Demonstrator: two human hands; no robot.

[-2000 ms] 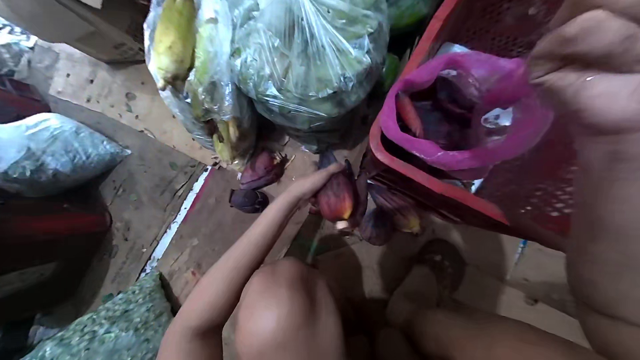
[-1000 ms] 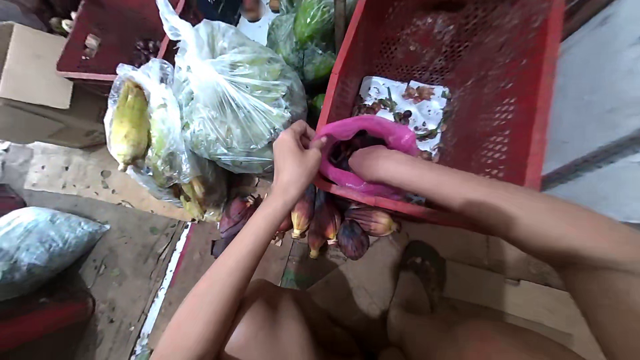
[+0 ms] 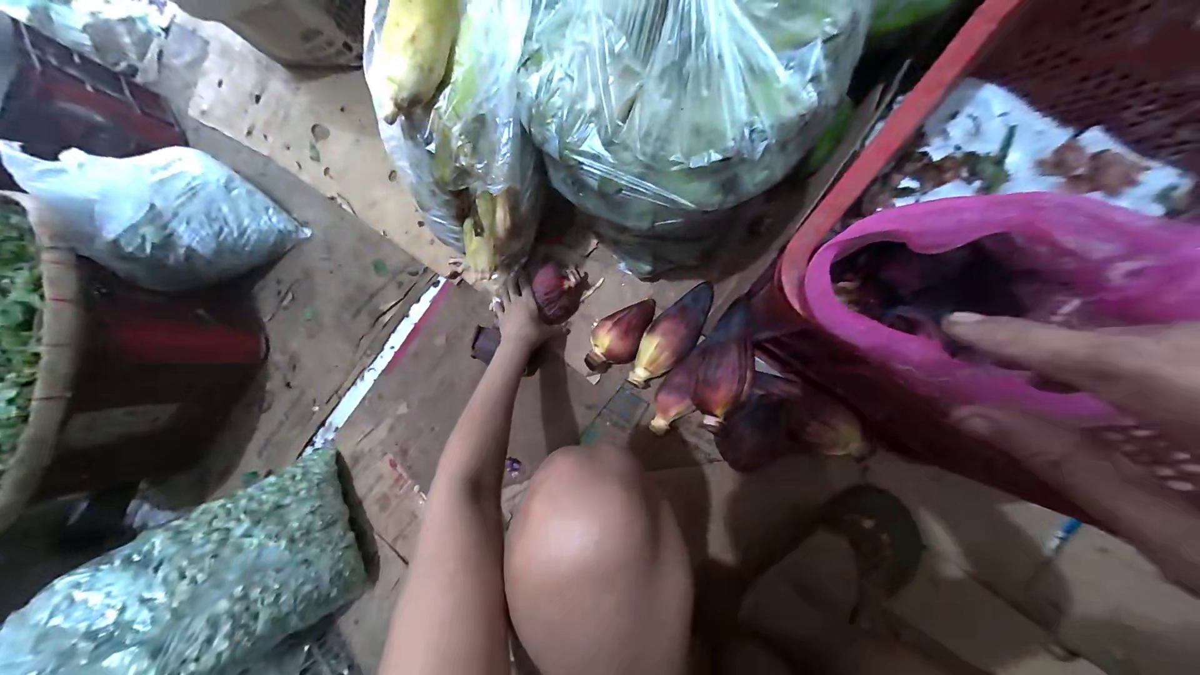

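Note:
My left hand (image 3: 525,319) is down at the floor with its fingers around a dark red banana blossom (image 3: 558,292). A dark purple piece (image 3: 486,344) lies just below that hand. Several banana blossoms (image 3: 670,333) lie on the floor to its right, grouped against the red plastic crate (image 3: 825,202). A pink plastic bag (image 3: 984,220) hangs open at the crate's near edge, with dark contents inside. My right hand (image 3: 1041,375) is over the bag's mouth, its fingers spread; whether they touch the bag or its contents I cannot tell.
Clear plastic bags of green produce (image 3: 694,103) and of pale yellow-green produce (image 3: 450,141) stand ahead. Leaf-filled bags (image 3: 216,572) and a woven basket of greens (image 3: 56,356) are at the left. Inside the crate lies littered white paper (image 3: 994,141). My knee (image 3: 591,525) rises between my arms.
My left hand has left the pink bag's rim and moved left and down to a blossom on the floor. My right hand, inside the bag a second ago, has drawn back toward its mouth.

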